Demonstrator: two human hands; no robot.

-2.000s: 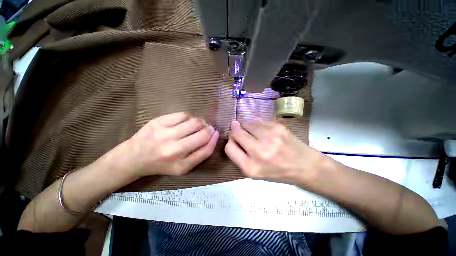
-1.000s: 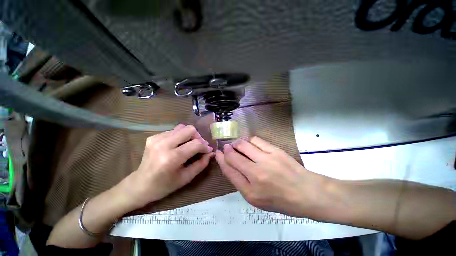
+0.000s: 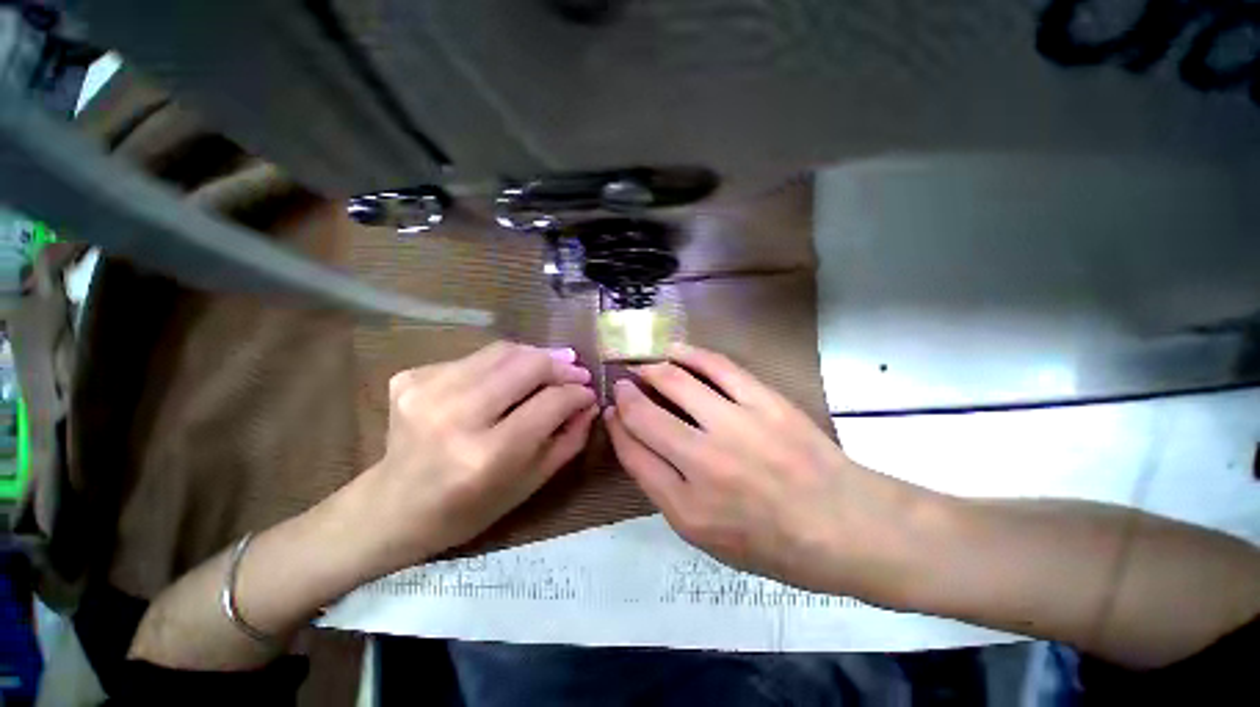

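The brown ribbed cloth (image 3: 263,414) lies under the sewing machine head (image 3: 829,83) and hangs in folds at the left. My left hand (image 3: 484,435) and my right hand (image 3: 732,456) meet over it just below the cream knob (image 3: 637,333). Fingertips of both hands pinch the cloth along a short ridge (image 3: 603,383). A slit-like line (image 3: 746,274) runs in the cloth right of the knob. The needle and presser foot are hidden behind the machine head and knob.
The grey machine bed (image 3: 995,304) is at the right. A printed ruler (image 3: 553,587) runs along the near table edge. A curved grey bar (image 3: 277,256) crosses the upper left. Bright green plastic (image 3: 14,442) shows at the far left. Dark clothing is below the table.
Since two seconds ago the view has shifted closer over the machine head, which now covers the needle. Both hands stay on the cloth, and their fingertips are closer together.
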